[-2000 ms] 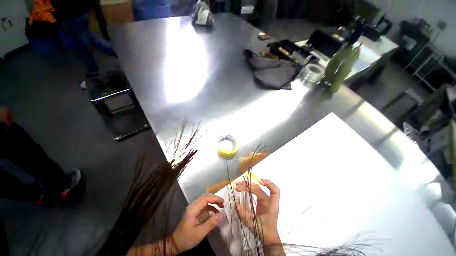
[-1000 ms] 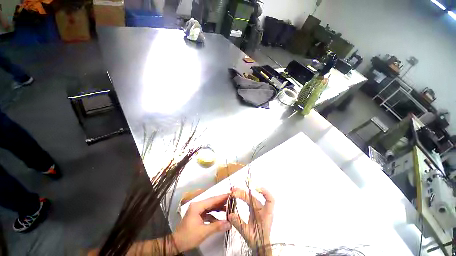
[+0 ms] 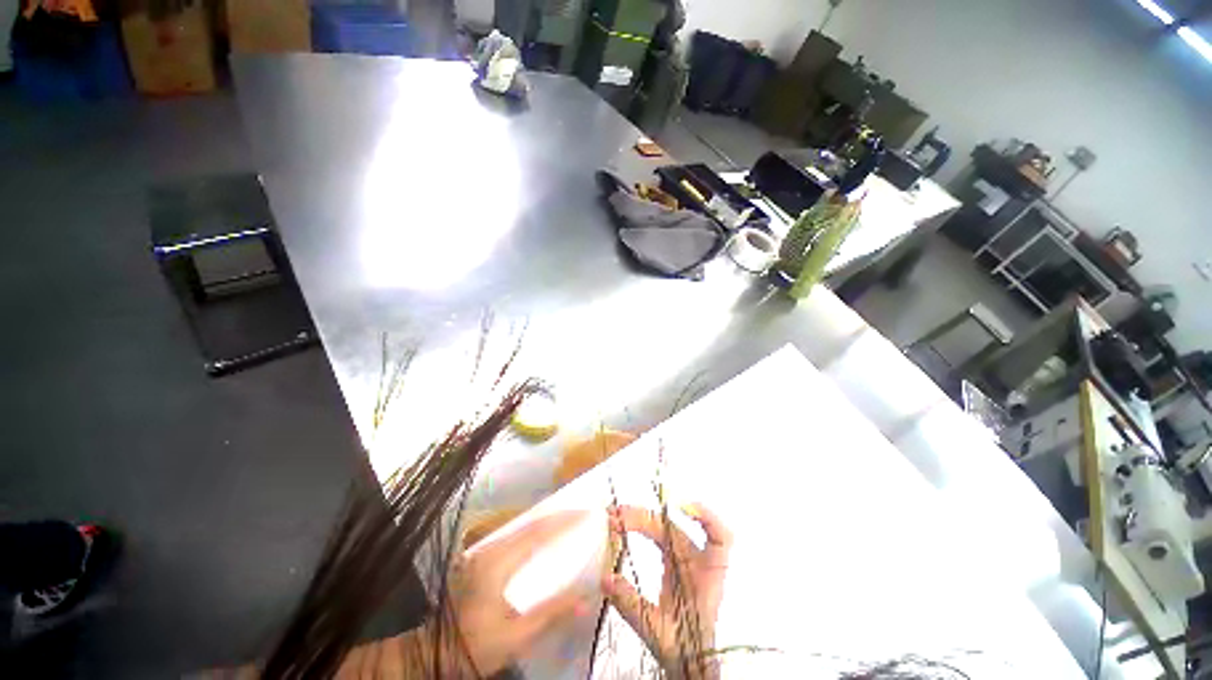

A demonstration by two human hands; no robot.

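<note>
A large white sheet (image 3: pixel 851 531) lies on the shiny grey table, its near-left corner under my hands. My left hand (image 3: pixel 525 585) is blurred over that corner, fingers bent; its fingertips are unclear. My right hand (image 3: pixel 671 578) is just right of it, fingers curled, thumb and fingertips towards the left hand. A small yellow tape piece (image 3: pixel 691 511) shows at a finger of the right hand. Dark strands hide part of both hands. A yellow tape roll (image 3: pixel 536 421) lies beyond the sheet's edge, beside an orange-brown scrap (image 3: pixel 592 458) partly under the sheet.
A dark grey cloth bag (image 3: pixel 661 242), a pale tape roll (image 3: pixel 754 250) and a green bottle-like object (image 3: pixel 817 246) stand or lie across the table. A black stool (image 3: pixel 219 233) is at the left. A person's shoe (image 3: pixel 60 571) shows at lower left. Machines stand at right.
The view has turned and shifted, and the person's legs at left are mostly out of it. My left hand has drawn slightly left, away from my right hand. The right fingers remain curled.
</note>
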